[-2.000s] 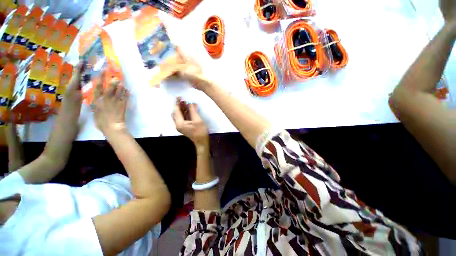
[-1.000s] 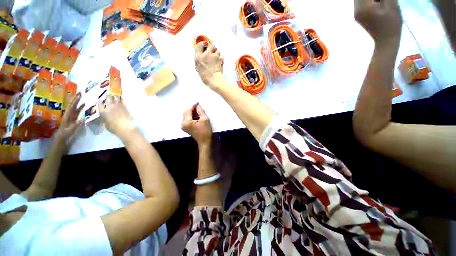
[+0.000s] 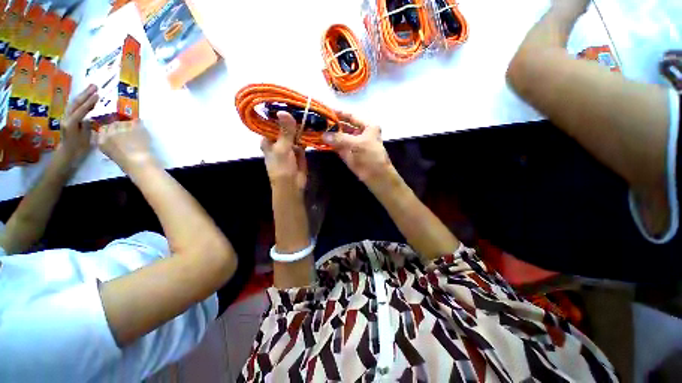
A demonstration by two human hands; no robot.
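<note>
An orange coiled cable (image 3: pixel 258 97) with black parts and a pale tie across its middle is held up at the table's front edge. My left hand (image 3: pixel 286 153) grips it from below, thumb on the black part. My right hand (image 3: pixel 363 149) grips its right end. A flat orange and grey carton (image 3: pixel 178 45) lies on the table beyond, to the left. Another banded orange coil (image 3: pixel 345 58) lies beyond my right hand.
More coils, some in clear plastic (image 3: pixel 404 30), lie at the back. At left a person's hands hold a narrow carton (image 3: pixel 128 78) beside standing rows of cartons (image 3: pixel 34 105). Another person's arm (image 3: pixel 583 112) reaches over the table at right. A small orange packet (image 3: pixel 600 57) lies beyond it.
My right hand has brought the coil from the table back towards me, and both hands now hold it. The view has shifted. The neighbour's carton at left now stands upright.
</note>
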